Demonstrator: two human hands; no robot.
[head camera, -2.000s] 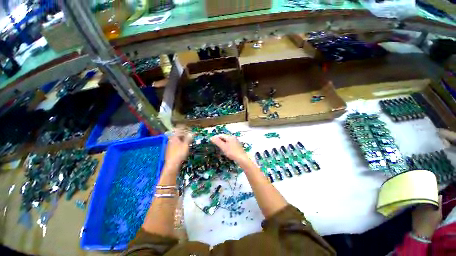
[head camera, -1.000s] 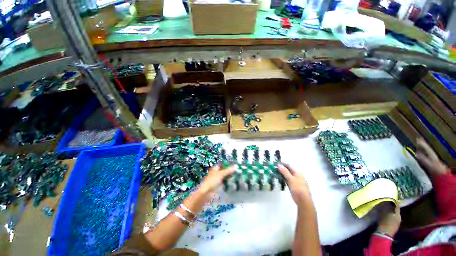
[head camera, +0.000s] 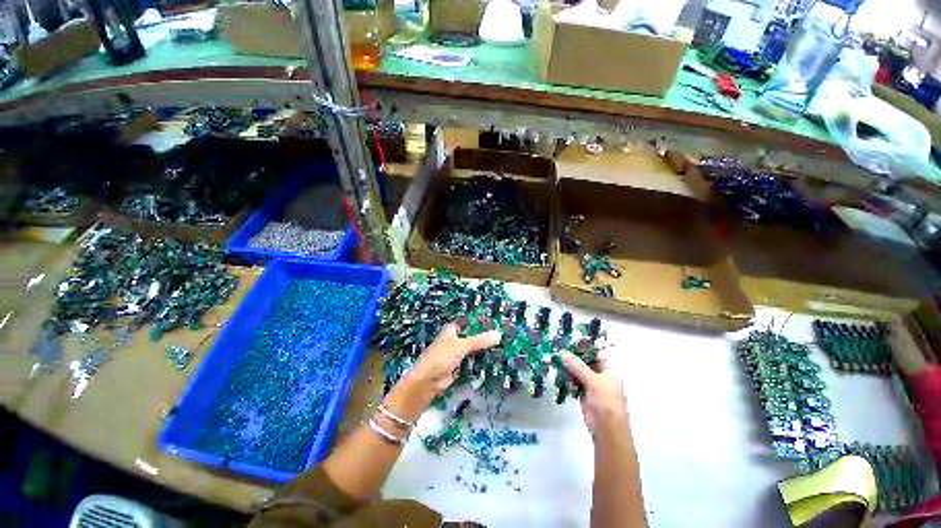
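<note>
My left hand (head camera: 454, 356) and my right hand (head camera: 593, 387) hold a row of joined circuit boards (head camera: 526, 345) between them, one at each end. The row is green with black parts along both edges and hangs over the right side of a heap of loose circuit boards (head camera: 413, 309). A small pile of blue parts (head camera: 500, 443) lies on the white surface (head camera: 681, 433) below the hands, with a loose board (head camera: 444, 433) beside it.
A large blue bin (head camera: 279, 361) stands left, a second blue bin (head camera: 299, 239) behind it. Two cardboard boxes (head camera: 480, 263) (head camera: 660, 309) stand behind the heap. A metal post (head camera: 346, 134) rises behind. Board stacks (head camera: 789, 392) and a yellow curved card (head camera: 831, 490) are right, with a red sleeve (head camera: 923, 402).
The view has swung, so the bench appears shifted right. Two seconds ago the hands were at the heap; now both hold the board row, as one second ago, nearer the heap.
</note>
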